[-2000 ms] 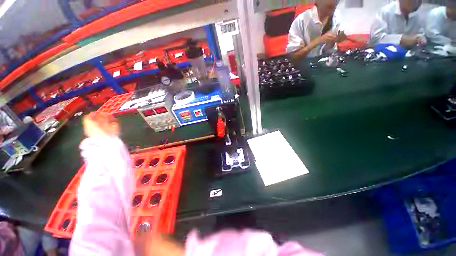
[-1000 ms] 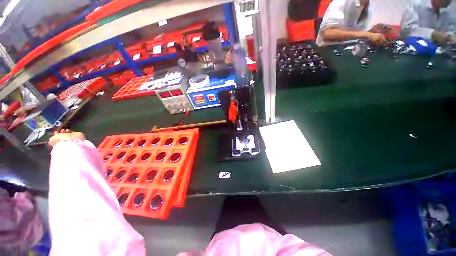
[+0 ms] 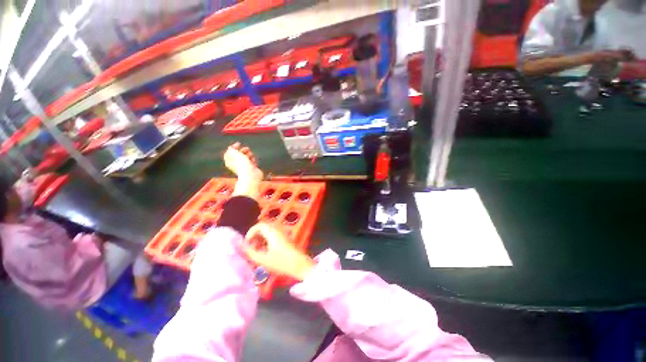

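Note:
My left hand (image 3: 242,164) is raised past the back edge of the red tray (image 3: 316,205), palm up, fingers loosely apart, with nothing seen in it. A black inner cuff (image 3: 239,213) shows at that wrist. My right hand (image 3: 280,254) is over the tray, its curled fingers against the edge of my left pink sleeve (image 3: 219,258); the grip is blurred. Dark round parts (image 3: 291,218) sit in the tray's pockets, partly hidden by my arms. The black fixture (image 3: 388,215) with its red handle (image 3: 382,166) stands right of the tray.
A white sheet (image 3: 464,228) lies right of the fixture, by a metal post (image 3: 448,106). A small label (image 3: 355,254) lies in front. Power supply (image 3: 299,138) and blue box (image 3: 350,140) stand behind. A person in pink (image 3: 53,258) sits at left.
The view has swung left. My left hand has come inward, and its black cuff now shows. My right hand has come up from the bottom edge to my left sleeve.

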